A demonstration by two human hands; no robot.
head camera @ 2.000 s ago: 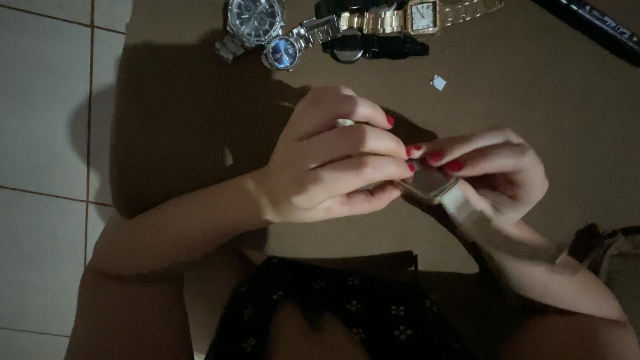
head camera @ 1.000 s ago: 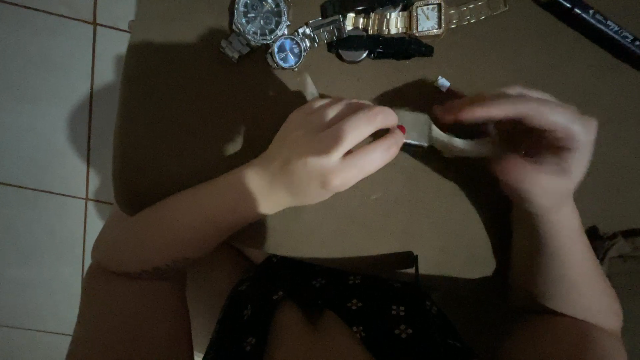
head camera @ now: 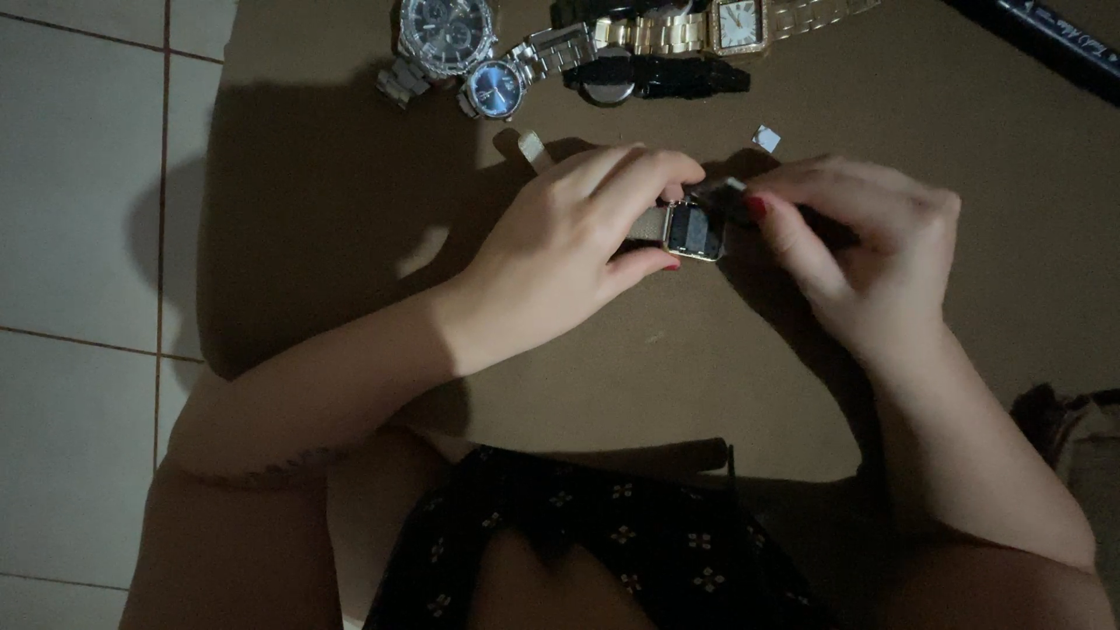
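Note:
A rectangular wristwatch with a gold-toned case (head camera: 696, 231) and a pale strap is in my left hand (head camera: 573, 227), its thumb at the lower edge of the case and its fingers curled over the top. The strap's end (head camera: 533, 150) sticks out beyond the back of that hand. Just right of the case, my right hand (head camera: 862, 236) pinches a small dark, blurred piece (head camera: 724, 194) between thumb and fingers; what it is I cannot tell. A small whitish square (head camera: 766, 138) lies on the brown surface above the right hand.
Along the top lie a large silver watch (head camera: 446, 33), a silver watch with a blue dial (head camera: 495, 88), a gold watch with a square dial (head camera: 739, 26) and a black-strapped watch (head camera: 682, 77). A black marker-like object (head camera: 1041, 39) is at top right. Pale floor tiles (head camera: 79, 219) show at left.
The watch has turned so that its case now shows between the hands. My right hand, blurred and farther right one second ago, now holds a small dark piece beside the case.

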